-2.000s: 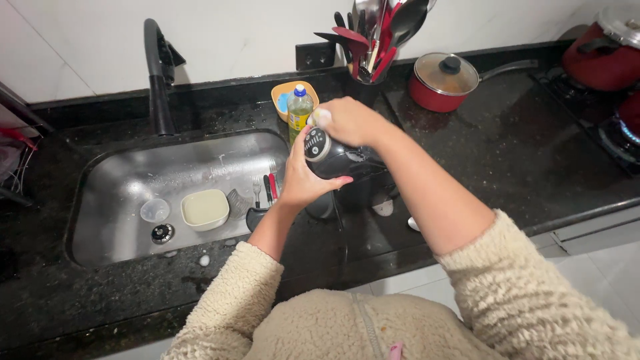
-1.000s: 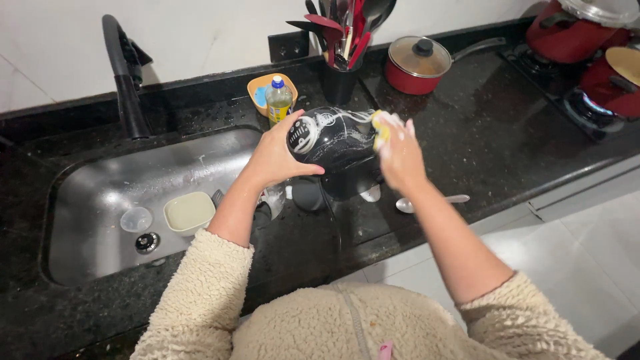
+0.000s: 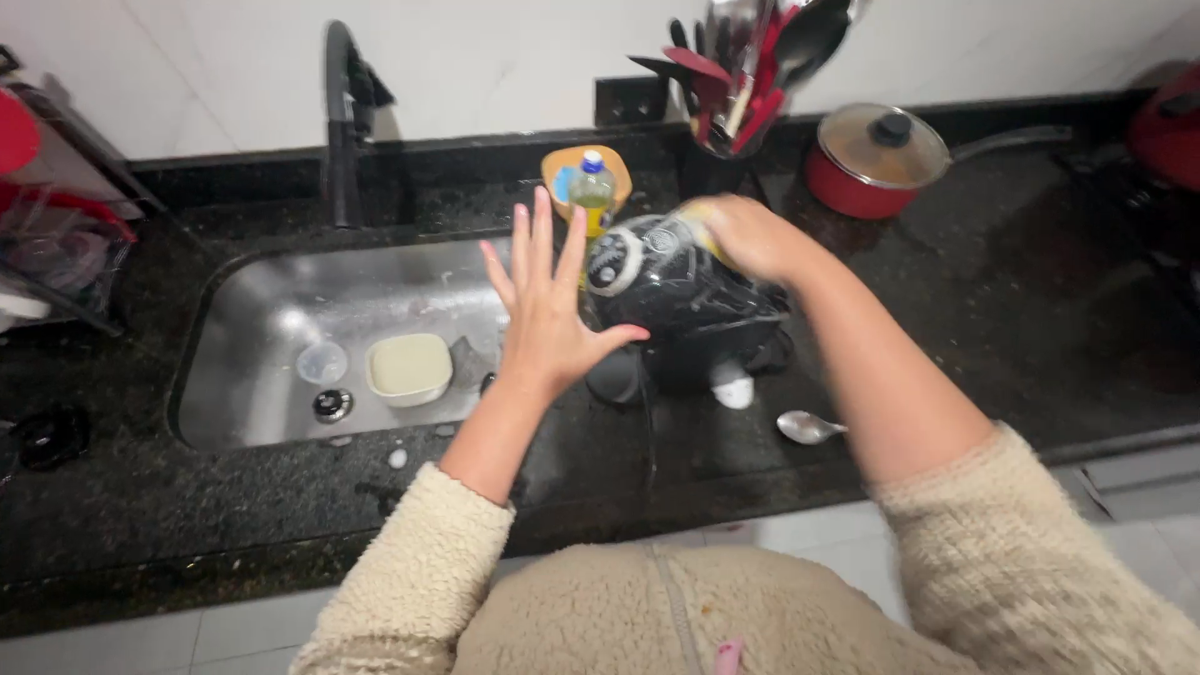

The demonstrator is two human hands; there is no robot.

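A black appliance with a round dial face and streaks of suds lies on the counter right of the sink; its exact kind is unclear. My right hand presses a yellow sponge against its top, and the fingers are partly blurred. With fingers spread, my left hand is at the appliance's left end, its thumb near the front side; whether it touches is unclear. Behind stands a dish soap bottle with a blue and white cap, in front of an orange tray with something blue in it.
In the steel sink are a cream dish, a small clear cup and cutlery. A black faucet rises behind. A spoon lies front right. Farther back are a utensil holder and a lidded red saucepan.
My right hand with the sponge has moved from the appliance's right side back to its top, nearer the dial. My left hand's fingers have lifted off the dial end and spread.
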